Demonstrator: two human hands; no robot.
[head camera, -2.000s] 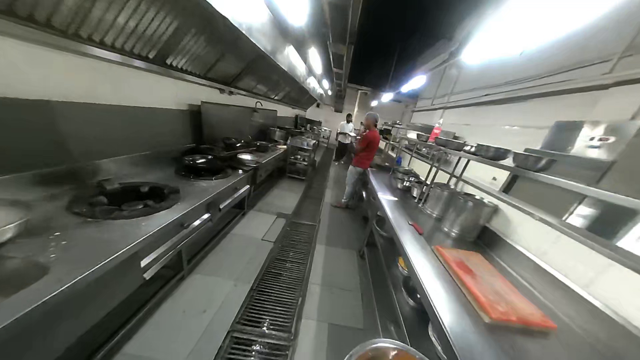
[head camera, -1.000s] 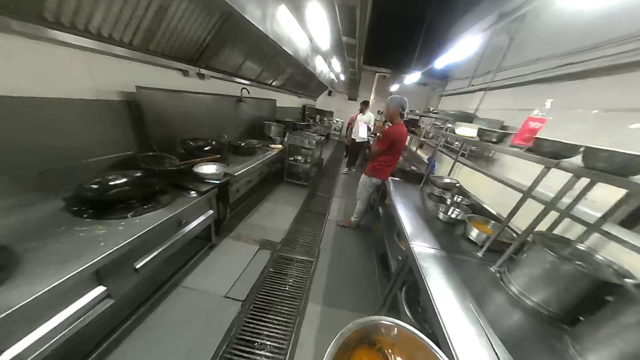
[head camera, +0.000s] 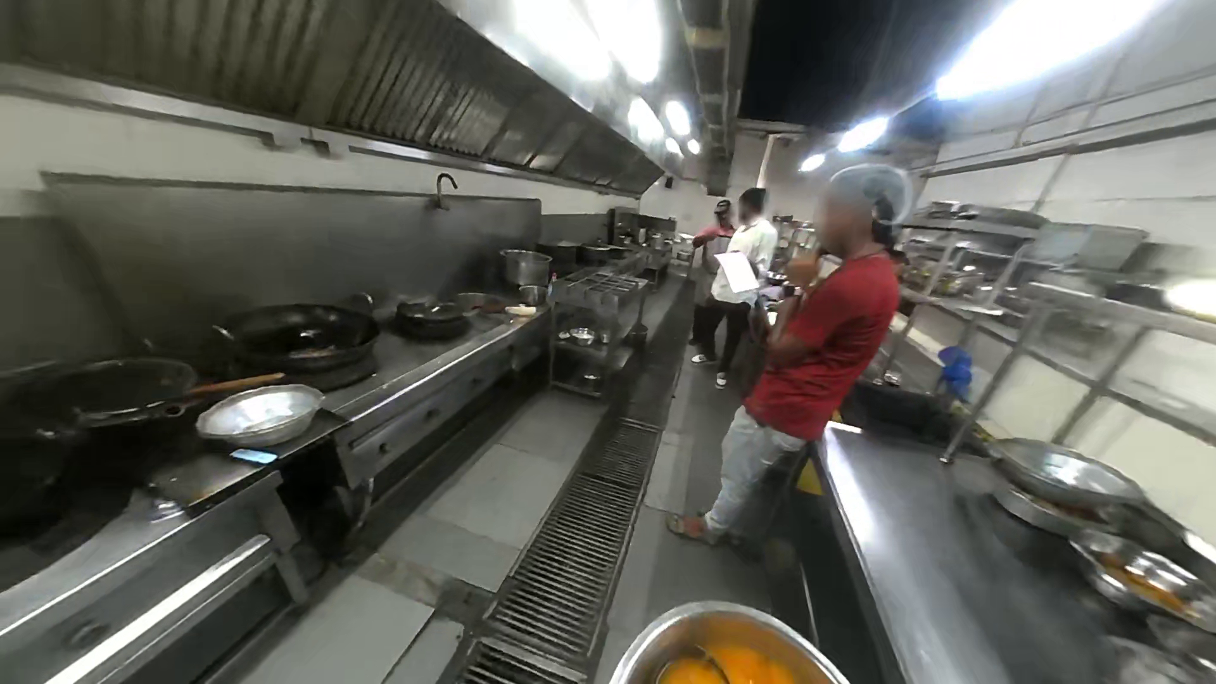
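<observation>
A round steel pot (head camera: 727, 655) with orange liquid and what looks like a ladle in it shows at the bottom edge, cut off by the frame. Neither my left hand nor my right hand is in view, so what holds the pot is hidden. To the left, a steel bowl (head camera: 261, 415) rests on the cooking counter beside a pan (head camera: 119, 389) with a wooden handle. A dark wok (head camera: 299, 332) stands on a burner behind them. On the right counter, a lidded steel pan (head camera: 1064, 470) and a steel bowl (head camera: 1140, 575) with orange food stand together.
A person in a red shirt (head camera: 831, 342) stands by the right counter (head camera: 921, 551). Farther along the aisle are two more people, one in a white shirt (head camera: 750, 252). A floor drain grate (head camera: 565, 560) runs down the aisle. A steel rack (head camera: 597, 323) stands at the left.
The view has moved forward along the aisle, and the red-shirted person appears nearer. More of the steel pot shows than two seconds ago. The cutting board seen earlier has left the view.
</observation>
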